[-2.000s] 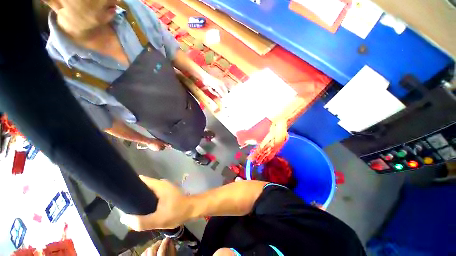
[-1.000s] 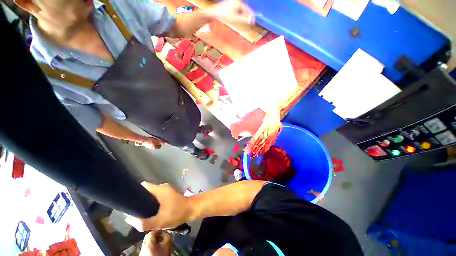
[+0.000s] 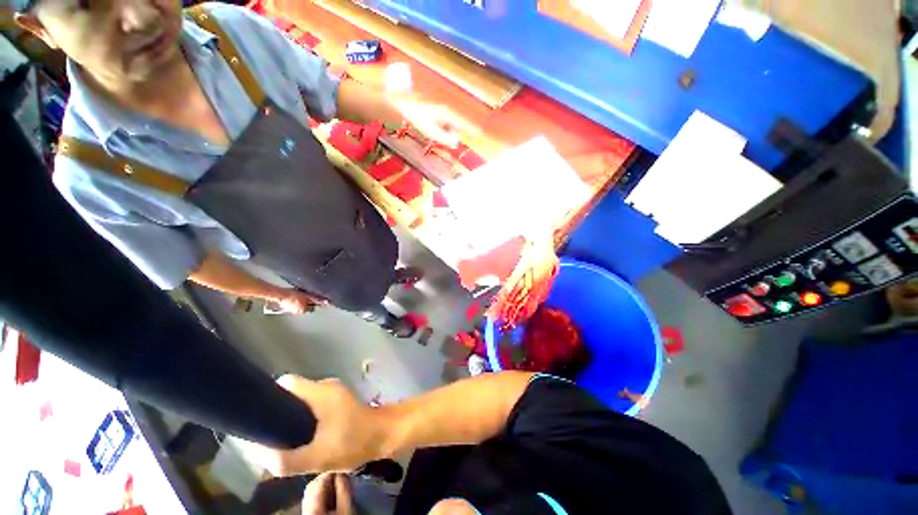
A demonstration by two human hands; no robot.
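A long black roll runs from the upper left edge down to the lower middle. My right hand is closed around its lower end, with the forearm reaching in from the right. Fingers, apparently of my left hand, show at the bottom edge; they are cut off, and their grip cannot be told.
A person in an apron stands ahead, one hand over the red press bed. A white sheet lies at its edge. A blue bin holds red scrap. A control box stands right, a white table with blue dies left.
The other person's raised hand has come down over the press bed. The white sheet, tilted up a second ago, lies flatter. My right hand has kept its hold on the roll.
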